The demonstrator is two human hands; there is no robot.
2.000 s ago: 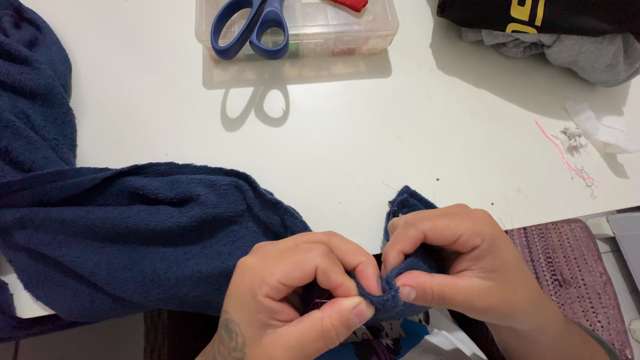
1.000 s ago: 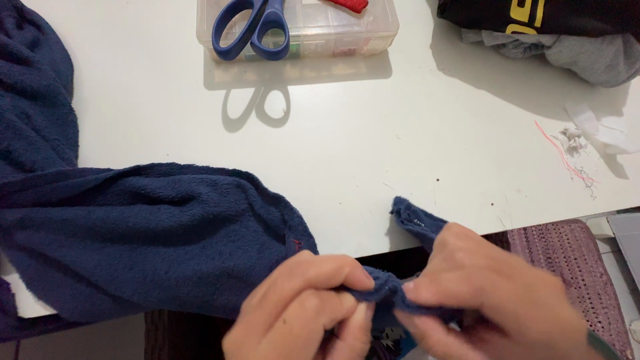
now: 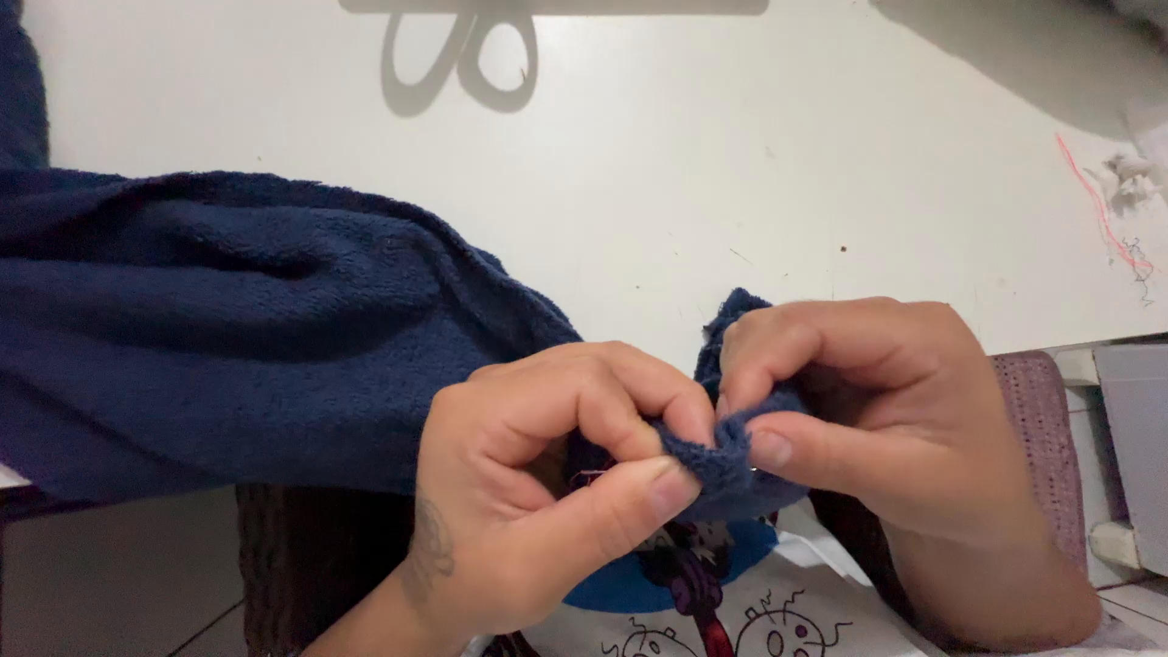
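Observation:
Navy fleece fabric [image 3: 301, 310] spreads over the left of the white table and narrows toward my hands at the table's front edge. My left hand [image 3: 575, 484] pinches the fabric's edge between thumb and fingers. Close beside it on the right, my right hand [image 3: 849, 429] grips the same edge, which is folded up between the two. A tiny shiny point shows by the right thumb; whether it is a needle I cannot tell. A short bit of pinkish thread shows near my left fingers. One end of the fabric sticks up behind my right fingers.
The white table [image 3: 639, 182] bears the shadow of scissor handles at the top. Pink thread [image 3: 1095, 205] and lint scraps lie at its right side. A mauve woven cover [image 3: 1045, 447] hangs at the right, and printed white cloth [image 3: 776, 611] is below my hands.
The view has moved closer, so the scissors and clear box are out of frame. My hands still hold the fabric edge; the right hand has turned, its thumb and fingers now more plainly visible.

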